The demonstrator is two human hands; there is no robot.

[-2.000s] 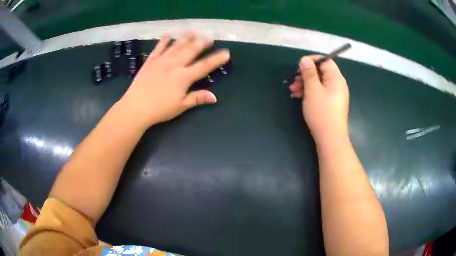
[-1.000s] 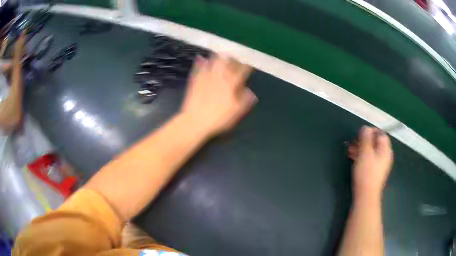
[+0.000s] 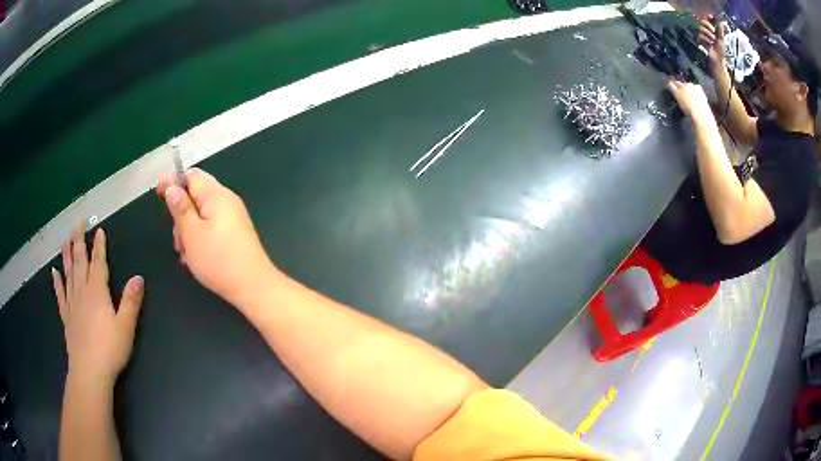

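Note:
My right hand (image 3: 212, 225) is closed around a slim tool (image 3: 178, 162), perhaps tweezers, whose flat greyish end sticks up from my fingers over the pale strip. The tool's other end is hidden by the hand. My left hand (image 3: 93, 311) lies to the left of it, palm down with fingers spread, on or just over the dark green bench top (image 3: 360, 225). No held part shows in it. Some dark pieces with small bright marks (image 3: 9, 419) are cut off at the lower left edge.
Silver tweezers (image 3: 446, 144) lie on the bench. Beyond are a spiky silver heap (image 3: 594, 117) and a dark pile (image 3: 664, 47) near a seated person (image 3: 738, 180) on a red stool (image 3: 653, 306). A pale strip (image 3: 297, 94) borders the green belt; dark parts (image 3: 527, 5) sit there.
The view has swung right, bringing the neighbour, silver heap and tweezers into sight. The black pieces have shifted to the lower left edge. My left hand's fingers are now spread and flat.

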